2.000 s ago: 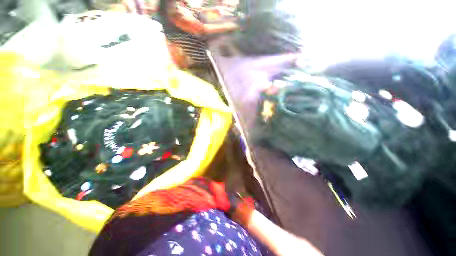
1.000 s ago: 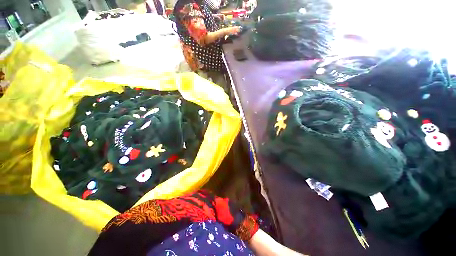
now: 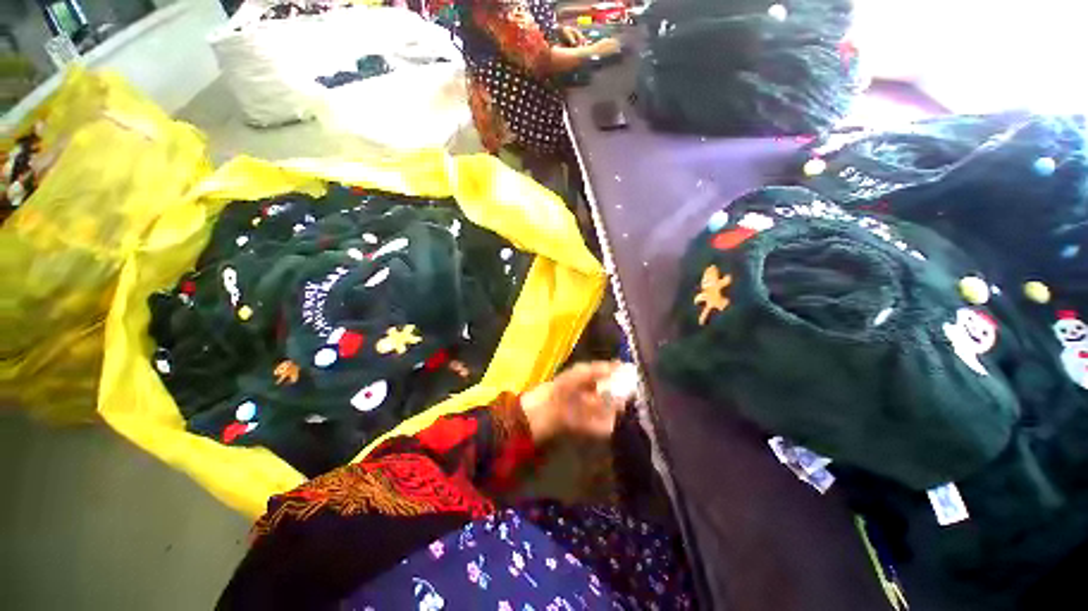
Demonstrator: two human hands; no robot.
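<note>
A dark green plush ring (image 3: 835, 394) lies on the table in front of me at right, its round opening facing up, with white lettering, a gingerbread man and a snowman. White labels (image 3: 949, 504) stick out at its lower edge. My left hand (image 3: 579, 400), in a red and black patterned sleeve, is at the table's left edge, beside the yellow sack. Its fingers are blurred, with a small white patch (image 3: 620, 380) at the tips; I cannot tell whether it is held. My right hand is not in view.
A yellow sack (image 3: 561, 313) full of green pieces stands left of the table (image 3: 650, 197). More plush is piled at the right and back (image 3: 746, 72). Yellow snips (image 3: 881, 561) lie near the labels. A person (image 3: 519, 72) sits beyond the sack; a white sack (image 3: 269, 72) stands behind.
My left hand has come into clear view at the table edge. The bare forearm at the bottom centre has gone. The view has shifted, so the sack and plush sit further right.
</note>
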